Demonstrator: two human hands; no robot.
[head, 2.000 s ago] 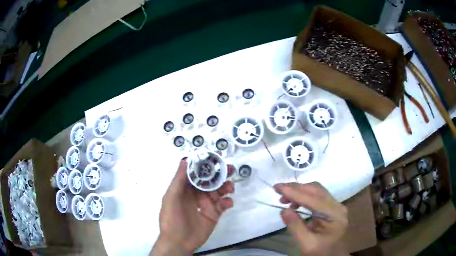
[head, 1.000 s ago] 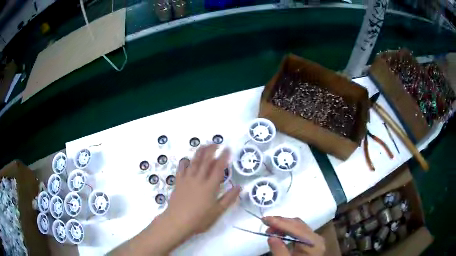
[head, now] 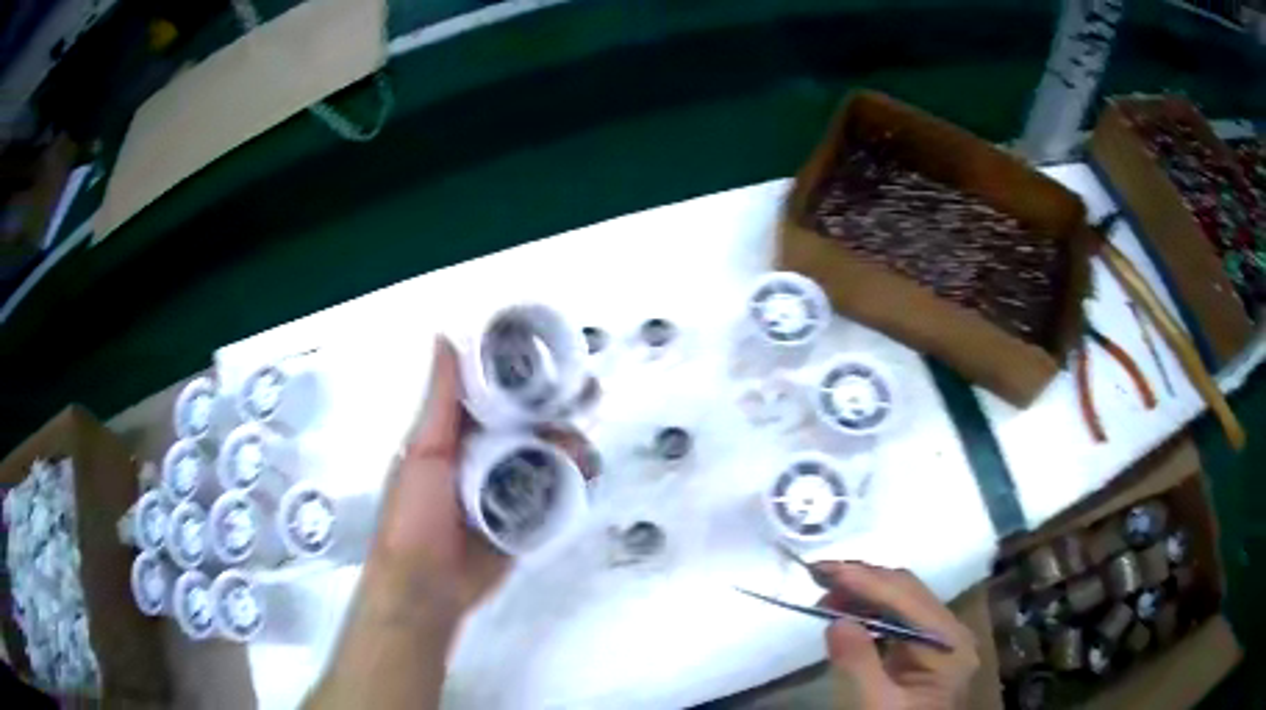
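Observation:
My left hand (head: 433,534) holds two white motor housings, one above the other, with their open cup ends facing up. The upper housing (head: 522,364) and the lower housing (head: 522,494) both show dark insides and are blurred. My right hand (head: 902,641) holds grey tweezers (head: 847,615) with the tips apart and nothing between them. Small white parts with dark centres (head: 672,444) stand on the white sheet, right of my left hand; some are hidden behind the held housings. Three housings (head: 809,498) stand spoked end up, above and left of the right hand.
Several finished-looking housings (head: 308,520) stand in rows at left, beside a box of white parts (head: 52,569). At right are a box of tiny coppery bits (head: 944,236), orange-handled pliers (head: 1090,395), a wooden hammer handle (head: 1180,333) and a carton of metal cylinders (head: 1097,596).
My left hand has gone from reaching over the small parts to holding two housings up, left of them. Fewer housings stand in the right group. The tweezers stay in my right hand. The camera view has shifted.

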